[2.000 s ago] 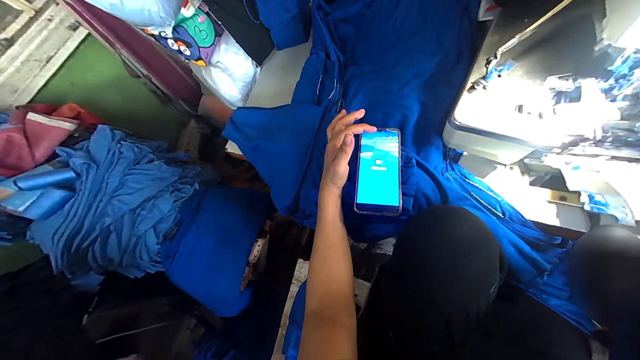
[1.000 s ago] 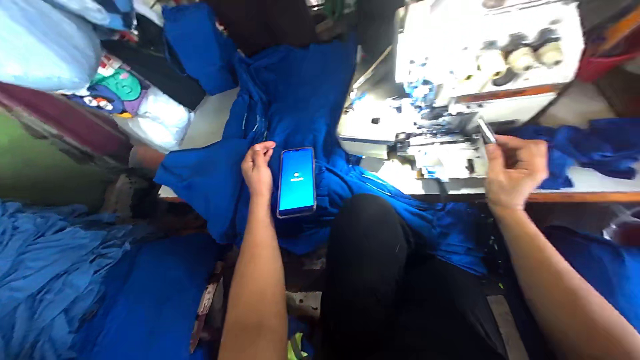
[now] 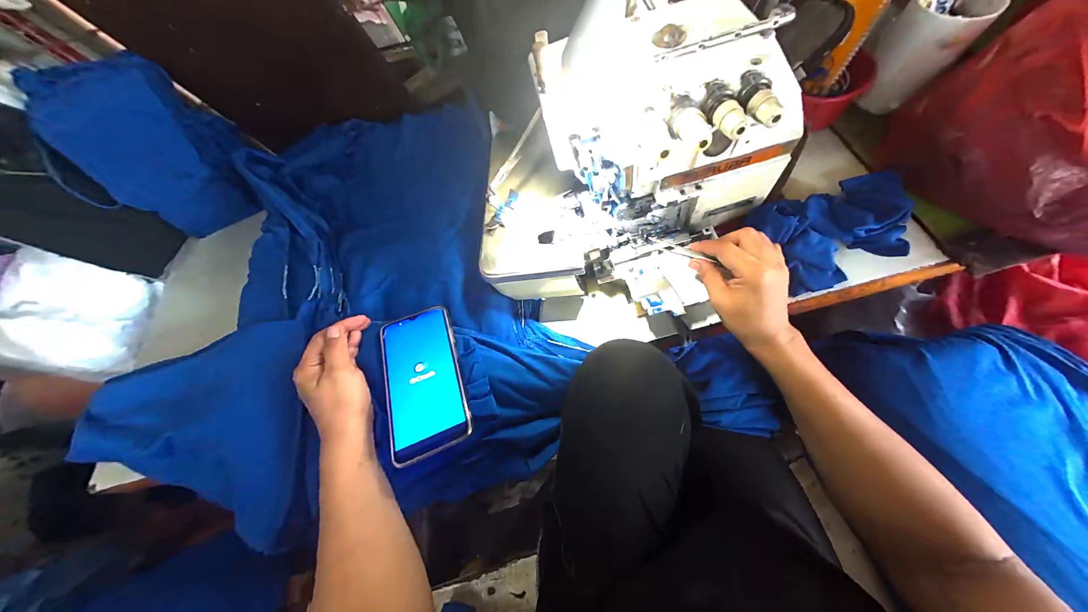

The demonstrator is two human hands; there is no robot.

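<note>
My right hand point(image 3: 744, 285) pinches a thin metal tool, seemingly tweezers point(image 3: 693, 252), whose tip reaches into the open looper area of a white overlock sewing machine point(image 3: 586, 276). My left hand point(image 3: 336, 365) rests on blue fabric point(image 3: 416, 221) just left of a smartphone point(image 3: 425, 382). Its fingers are loosely curled, with nothing seen in them. The phone lies face up on the fabric, its screen lit bright blue. Glare from the machine's lamp hides part of the needle area.
Blue fabric scraps point(image 3: 837, 223) lie on the table right of the machine. Behind them stand a red cup point(image 3: 837, 100) holding tools and a white container point(image 3: 931, 51). A red plastic bag point(image 3: 1003, 144) is at the right. Black-clothed knees are below the table edge.
My right hand, out of view two seconds ago, has come in and its tool has moved left into the machine's looper area. My left hand has drawn back from the phone. The view has shifted right.
</note>
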